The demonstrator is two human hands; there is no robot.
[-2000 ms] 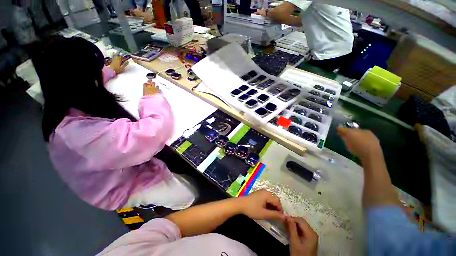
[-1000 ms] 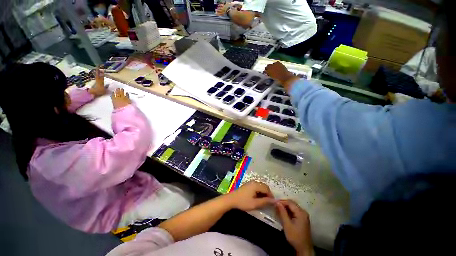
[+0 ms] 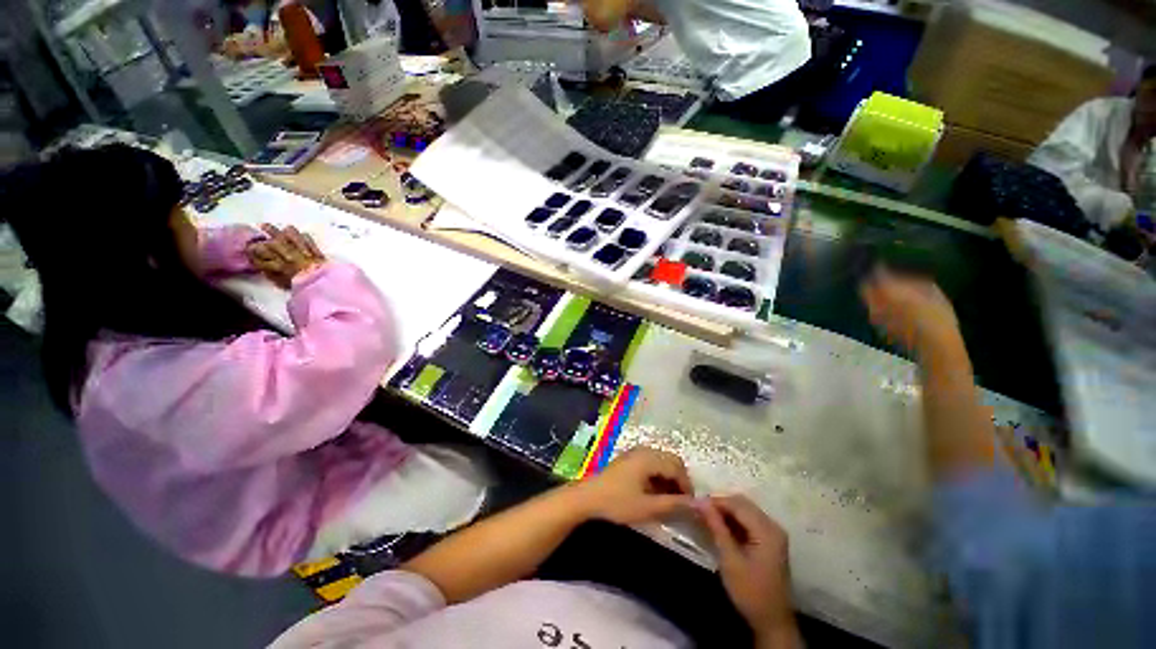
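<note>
My left hand (image 3: 638, 486) and my right hand (image 3: 751, 554) meet fingertip to fingertip over the bench's near edge. Something small and pale, barely visible, seems pinched between them; I cannot tell what it is. Several dark watch heads (image 3: 548, 363) with bluish-purple glints lie in a row on the black-and-green printed mat (image 3: 522, 429), ahead and to the left of my hands. A black oval part (image 3: 728, 383) in a clear tray or bag lies on the speckled pale board (image 3: 811, 437) beyond my hands.
A white blister tray (image 3: 768, 241) holds dark watches, with a tilted second tray (image 3: 488, 150) over it. A pink-sleeved person (image 3: 241, 406) sits at left by a white surface (image 3: 431, 273). A blurred arm (image 3: 944, 368) in a blue sleeve reaches in from the right.
The blue-sleeved arm, over the blister tray a second ago, has drawn back to the right. The pink-sleeved person's hands have come together. My hands remain together with little change.
</note>
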